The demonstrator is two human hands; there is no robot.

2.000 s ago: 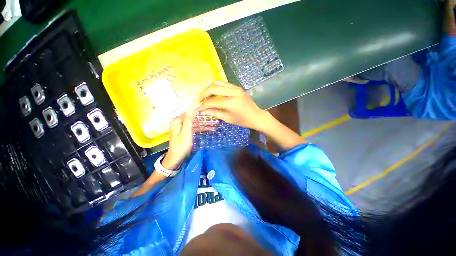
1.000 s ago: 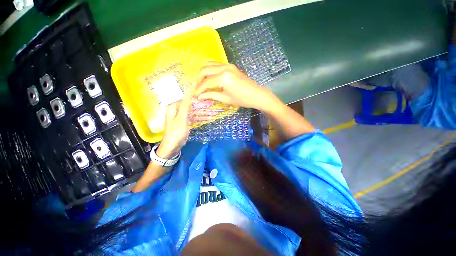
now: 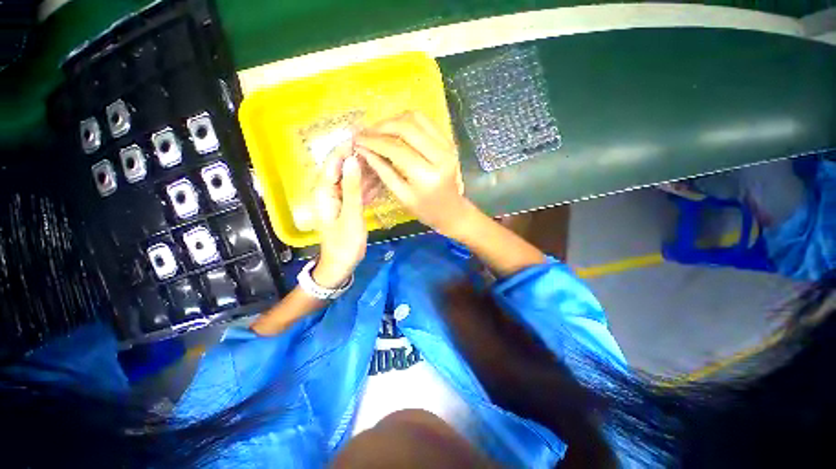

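A yellow plastic bin (image 3: 275, 183) lies on the bench in front of me, with tiny specks and a pale white slip (image 3: 328, 145) in it. My left hand (image 3: 341, 206), with a white band at its wrist, is over the middle of the bin. My right hand (image 3: 417, 174) is over its right part. The fingertips of both hands meet close together near the slip. Anything between them is too small and blurred to make out. The hands cover part of the bin's floor.
A black component tray (image 3: 119, 220) with several white-silver square parts (image 3: 165, 147) lies left of the bin. A clear blister tray (image 3: 507, 110) lies right of it on the green bench. A person's blue sleeve (image 3: 802, 238) and a blue stool (image 3: 710, 234) are at the far right.
The view has shifted, so bench items appear further right. My right hand has come back to my left hand's fingertips. The clear sheet seen below my hands earlier is now mostly out of sight.
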